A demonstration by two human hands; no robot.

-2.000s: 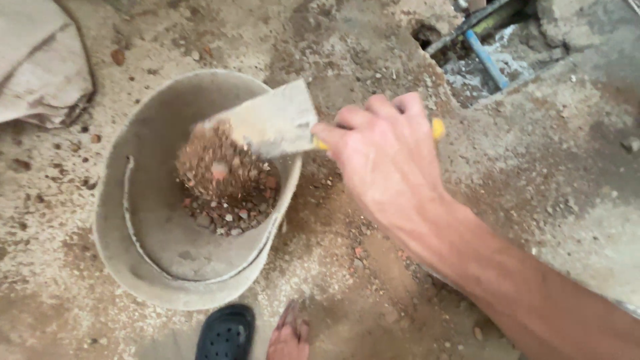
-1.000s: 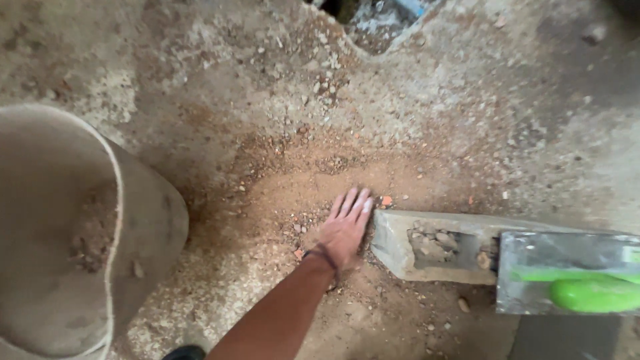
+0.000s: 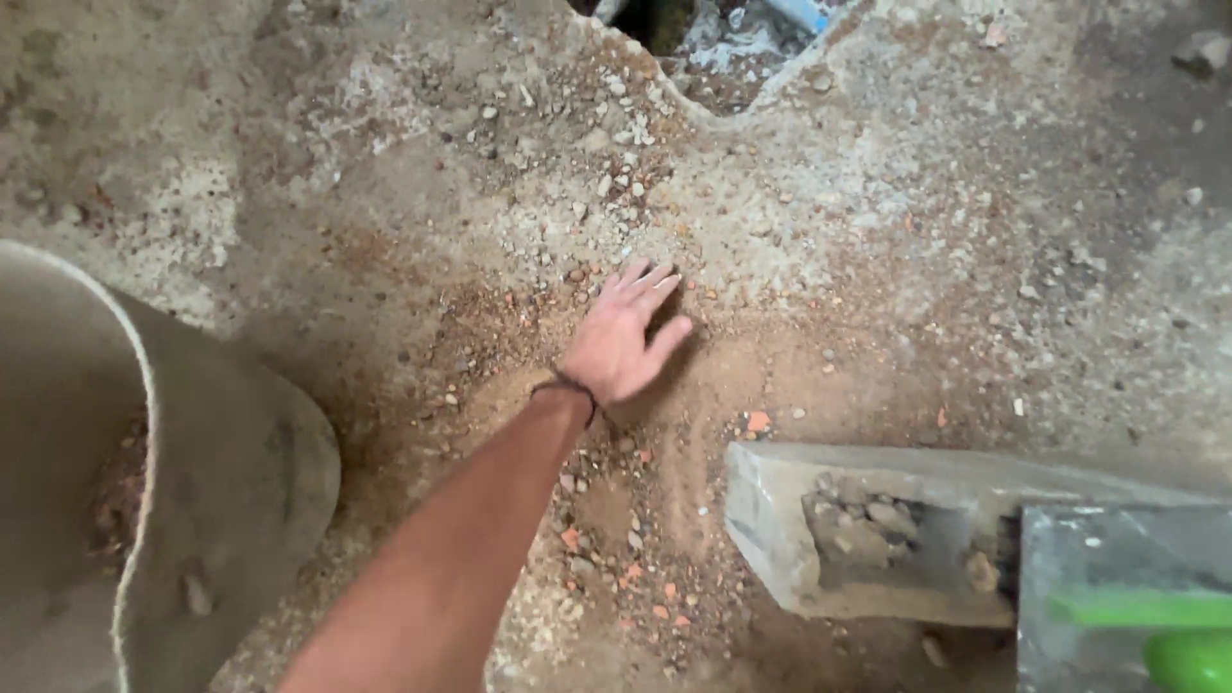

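Observation:
My left hand (image 3: 621, 337), with a dark cord bracelet at the wrist, lies palm down with its fingers apart on the dusty floor (image 3: 818, 375). Sand, small stones and orange fragments (image 3: 758, 422) are spread around it. My right hand is out of view. To the left stands a grey bucket (image 3: 250, 423), with some brown gravel (image 3: 120, 491) visible inside. At the lower right lies a dusty translucent container (image 3: 770, 520) holding stones. A float with a green handle (image 3: 1189, 659) and a flat metal blade (image 3: 1049, 568) rests over its right end.
A broken hole (image 3: 722, 63) opens in the floor at the top, with a blue and white pipe (image 3: 804, 14) partly showing. Loose rubble (image 3: 616, 178) lies between its edge and my hand. A larger stone (image 3: 1203, 50) is at the upper right.
My left hand has moved up over the floor, away from the container's left end. The right hand, seen two seconds ago with a trowel over the bucket, is no longer in view.

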